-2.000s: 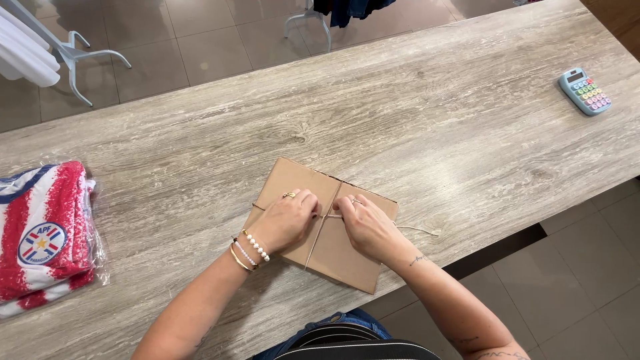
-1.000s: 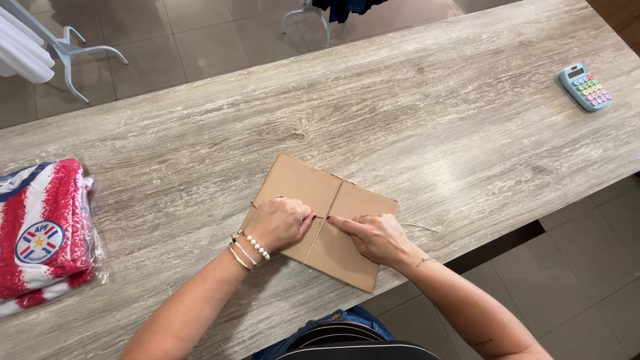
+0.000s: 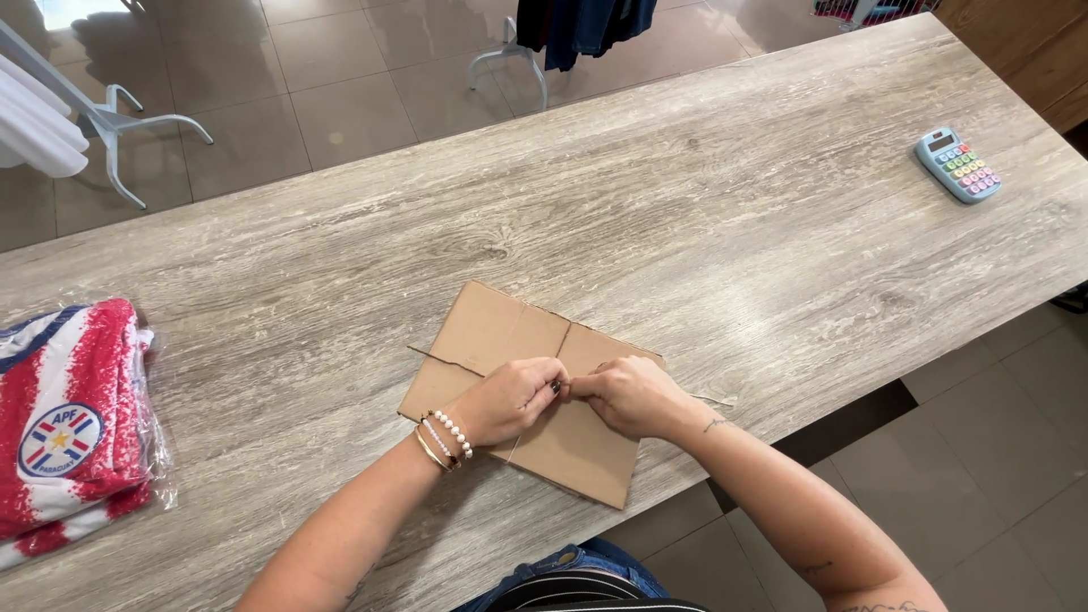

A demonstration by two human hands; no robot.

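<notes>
A flat brown cardboard piece (image 3: 501,327) lies tilted on the wood-look table, with thin twine (image 3: 564,337) running across it. My left hand (image 3: 520,395), with bracelets at the wrist, is closed near the middle of the cardboard, over the twine. Against it, fingertips close together, my right hand (image 3: 625,393) is also closed there. The spot where the strands meet is hidden by my fingers. One twine end (image 3: 446,360) sticks out past the cardboard's left edge; another (image 3: 718,399) lies on the table beyond my right wrist.
A folded red and white striped jersey (image 3: 115,399) in clear plastic lies at the table's left. A light blue calculator (image 3: 959,166) sits at the far right. Beyond the table's far edge (image 3: 357,164) stand garment racks (image 3: 109,119) with hanging clothes.
My hands have come together over the middle of the cardboard, fingertips closer than one second ago. A twine end now shows past the cardboard's left edge.
</notes>
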